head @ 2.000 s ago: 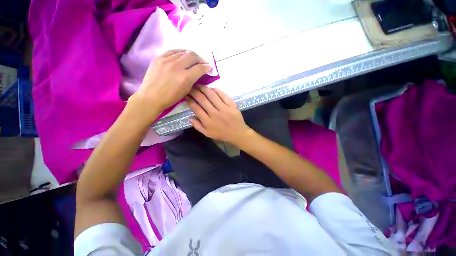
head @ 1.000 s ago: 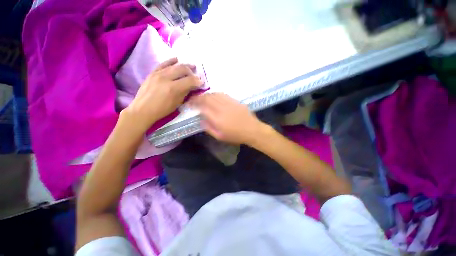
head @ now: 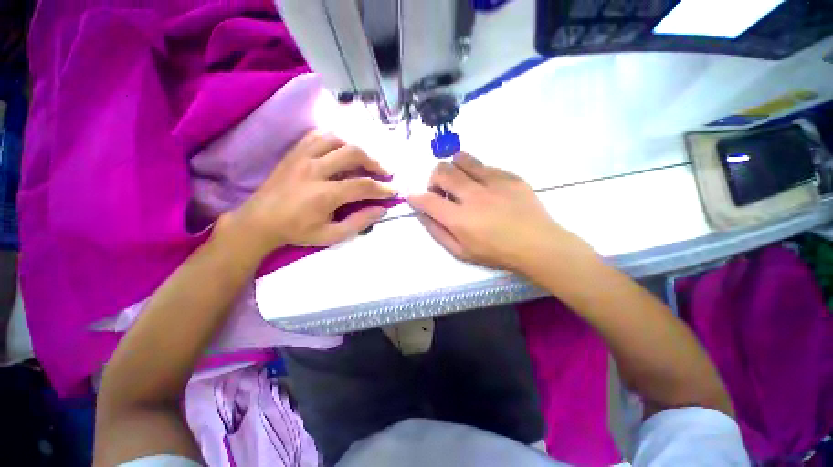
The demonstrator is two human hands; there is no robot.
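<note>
The large magenta panel (head: pixel 100 182) lies over the left of the white machine table, with its pale pink side (head: pixel 247 137) turned up near the needle area. My left hand (head: pixel 311 196) lies on the panel and holds its edge at the fingertips. My right hand (head: pixel 489 212) is at the same edge, thumb and fingertips close to my left fingertips, just in front of the sewing machine's needle area (head: pixel 397 114). The blue knob (head: pixel 446 143) is just above my right fingers. Bright glare hides the cloth edge near the needle.
The machine's lit display (head: pixel 717 14) is at the top right. A black phone (head: pixel 767 164) lies on a beige tray (head: pixel 708 187). A ruler edge (head: pixel 411 306) runs along the table front. Pale pink pieces (head: pixel 247 415) hang at lower left; a magenta heap (head: pixel 753 337) is at right.
The view has shifted, so the machine head and display now show. My right hand has moved from the table's front edge up beside the blue knob. My left hand remains on the panel.
</note>
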